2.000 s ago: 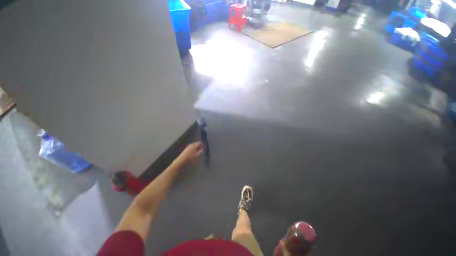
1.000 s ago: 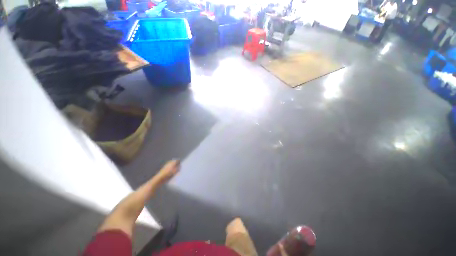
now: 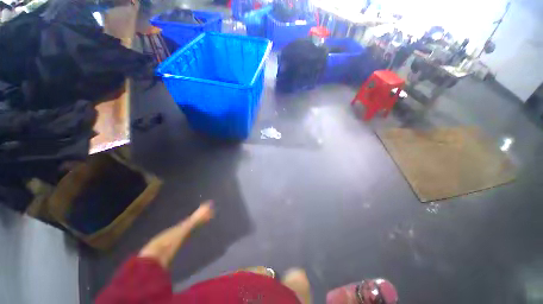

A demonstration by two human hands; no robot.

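Observation:
A drinking cup or bottle with a pinkish-red top (image 3: 380,291) is at the bottom edge, right of my body. My right hand (image 3: 340,295) is around it, mostly cut off by the picture's edge and blurred. My left hand (image 3: 204,212) is stretched forward over the grey floor, small and blurred. Nothing shows in it, and its fingers cannot be made out. The red sleeve and forearm reach it from the lower left.
An open blue tub (image 3: 214,89) stands ahead. A black garment pile (image 3: 53,77) lies on a brown table (image 3: 113,119) at left, above an open cardboard box (image 3: 134,208) with dark contents. A red stool (image 3: 381,92) and brown mat (image 3: 446,160) are at right; more blue tubs behind.
The view has turned left and moved forward past the pale panel. The blue tub, box and pile appear nearer; the stool and mat have shifted right. The cup remains at the bottom edge.

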